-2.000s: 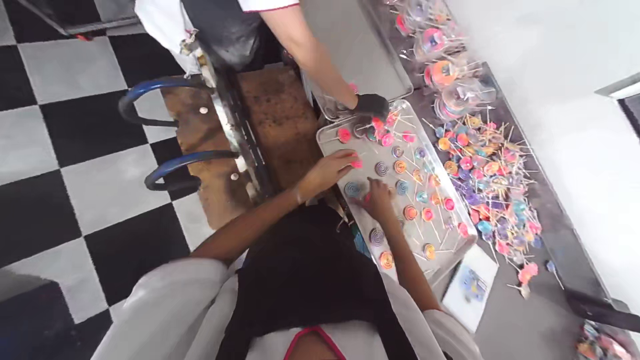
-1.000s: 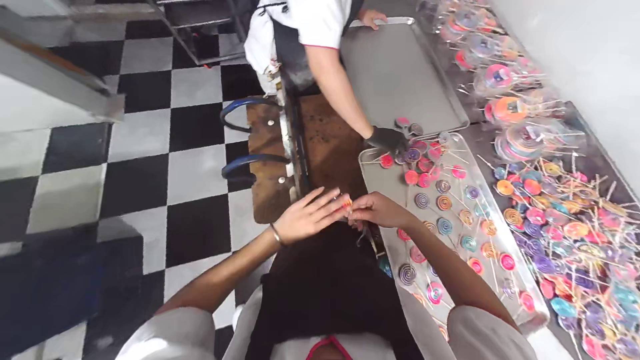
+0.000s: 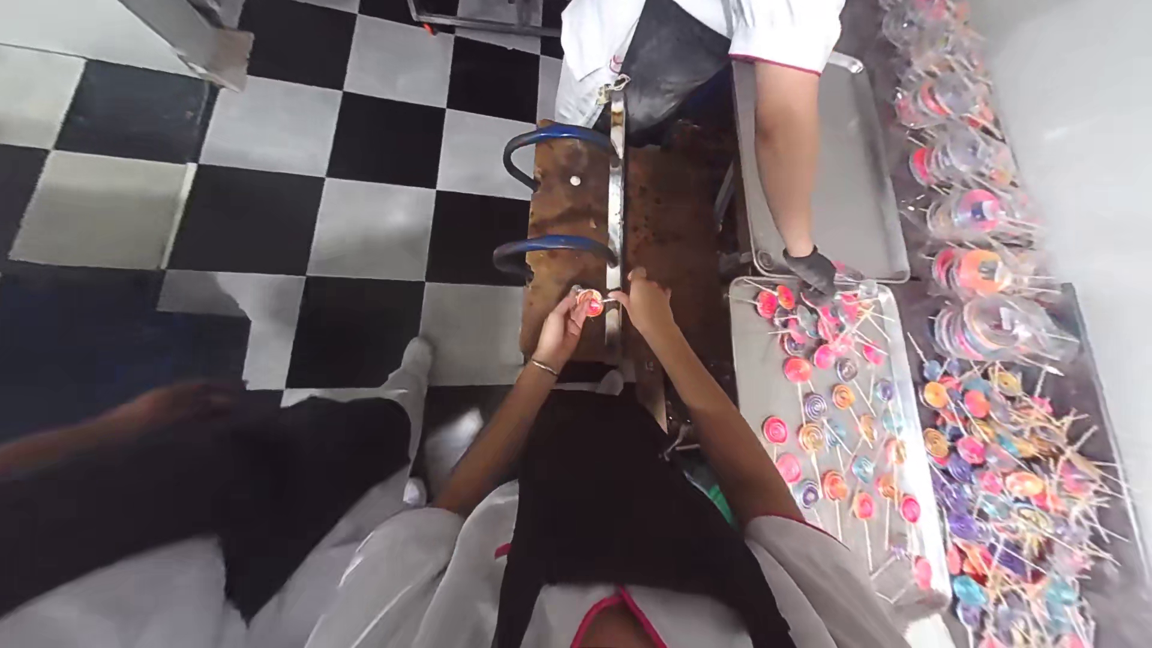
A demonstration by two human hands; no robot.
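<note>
A red and orange swirl lollipop [image 3: 589,303] is held out in front of me, above the edge of a worn wooden board [image 3: 576,211]. My left hand [image 3: 562,330] grips its round candy from the left, fingers pointing up. On the right, my right hand [image 3: 646,301] pinches the lollipop's stick between thumb and fingers. To the right lies a metal tray [image 3: 749,378] with several rows of swirl lollipops, among them a purple one [image 3: 814,407] and an orange one [image 3: 834,486]. A co-worker's black-gloved hand [image 3: 813,272] rests over red and pink lollipops at the tray's far end.
Beyond the tray is a second metal tray [image 3: 850,180]. Wrapped lollipop bundles [image 3: 981,270] and a loose lollipop pile [image 3: 1008,486] line the right side. Two blue curved handles [image 3: 558,243] stick out over the board. Another person's arm [image 3: 135,414] is at the lower left.
My hands have moved from over the tray to the wooden board, with a lollipop now plainly between them. Another person has come in at the lower left. The view has shifted.
</note>
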